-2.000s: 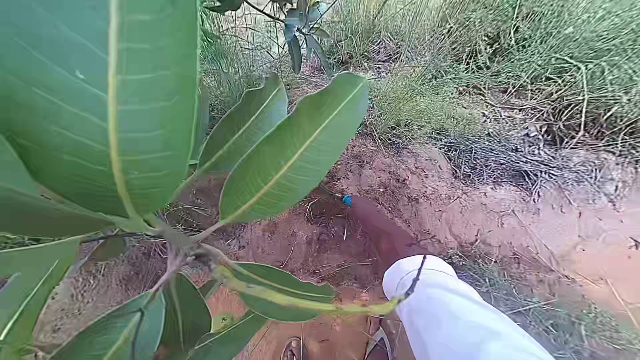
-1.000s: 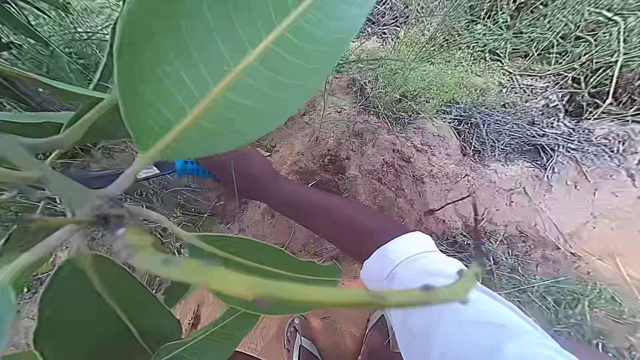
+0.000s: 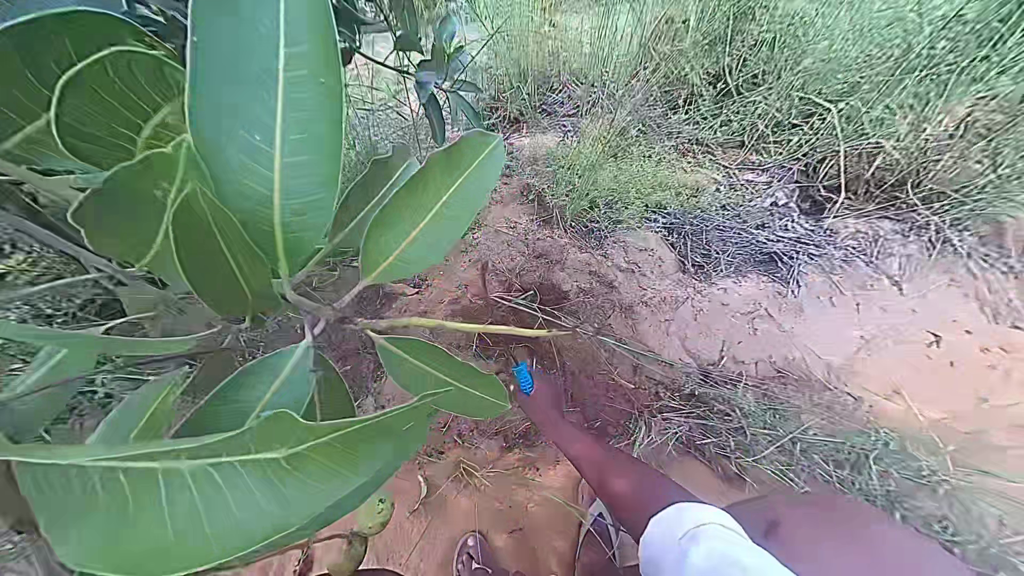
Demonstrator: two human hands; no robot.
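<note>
My right hand (image 3: 546, 397) is low over the reddish soil, shut on the blue grip of a hand tool (image 3: 523, 378); its working end is hard to make out against the ground. Beside the hand, a broad green leaf (image 3: 442, 376) hangs from a leafy tree branch (image 3: 308, 308). A yellowish leaf seen edge-on (image 3: 464, 326) reaches across above the grip. Loose grass stems (image 3: 608, 340) lie past the hand. My left hand is out of view.
Large leaves fill the left side, with a green fruit (image 3: 374, 514) below them. Tall grass (image 3: 800, 88) and a heap of dry stalks (image 3: 744, 240) stand beyond. Cut grass (image 3: 768, 424) lies right. A sandalled foot (image 3: 474, 556) is at the bottom.
My right arm, stretched far to the left one second ago, is now back near the middle, with the blue grip still in hand. The view has shifted.
</note>
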